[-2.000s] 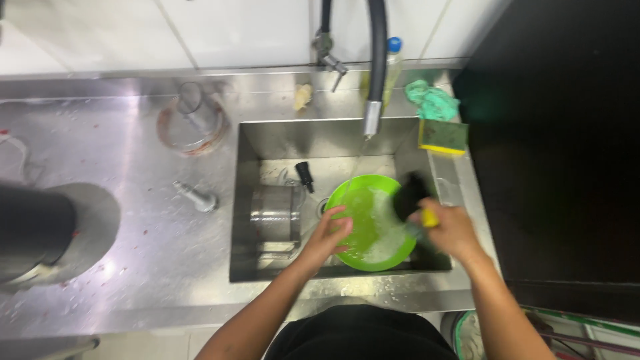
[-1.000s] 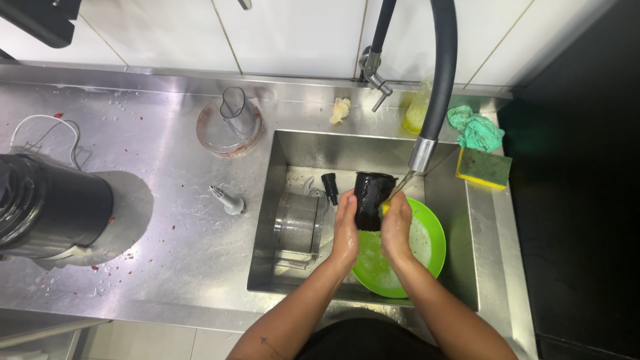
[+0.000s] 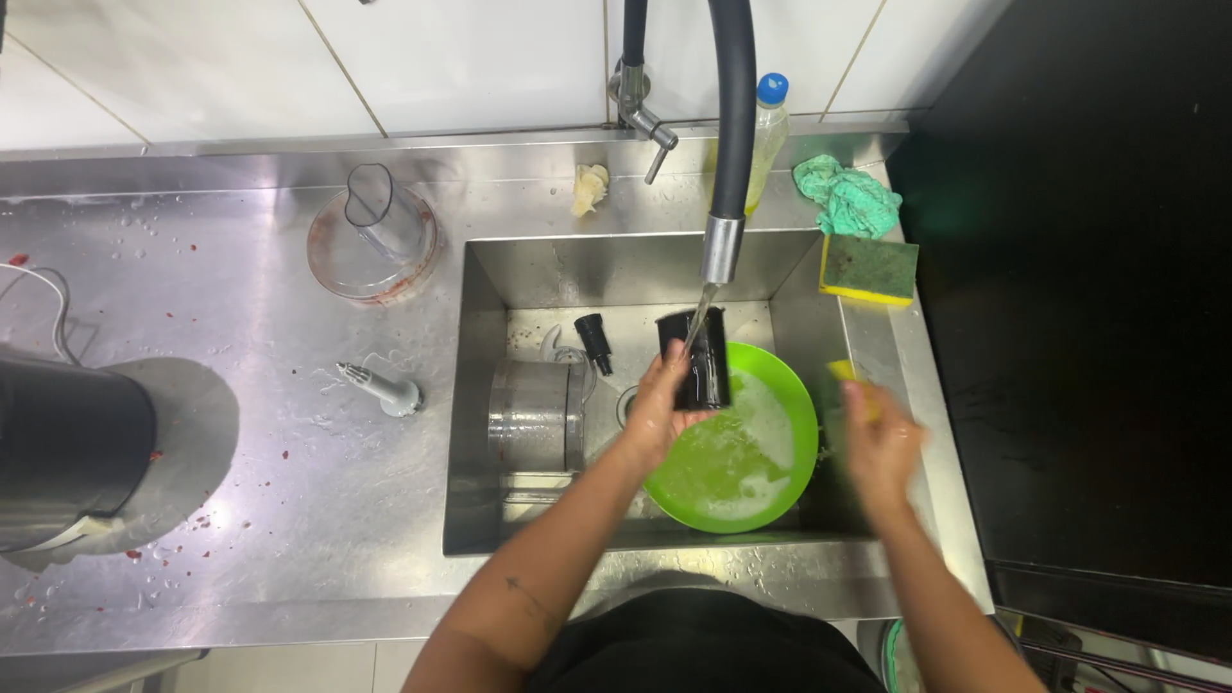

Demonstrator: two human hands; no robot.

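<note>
My left hand (image 3: 659, 404) grips a black plastic cylindrical part (image 3: 705, 361) beneath the faucet spout (image 3: 722, 248), and water runs onto it. Below it in the sink, a green bowl (image 3: 789, 472) holds sudsy water. My right hand (image 3: 881, 443), blurred, is at the sink's right edge with a yellow sponge (image 3: 844, 372) in its fingers. Left of the bowl lie a clear food processor bowl (image 3: 531, 414) and a small black plastic piece (image 3: 594, 341); a pale curved piece beside them is partly hidden.
A clear lid with a feed tube (image 3: 388, 226) and a gray spindle (image 3: 382, 387) rest on the steel counter left of the sink. A dark appliance (image 3: 72, 448) stands farther left. Behind the sink are a blue-capped bottle (image 3: 767, 144), a green cloth (image 3: 852, 199) and a green-yellow sponge (image 3: 869, 269).
One second ago both hands were together at the black part. My right hand has moved away to the right with the yellow sponge, while my left hand still holds the part.
</note>
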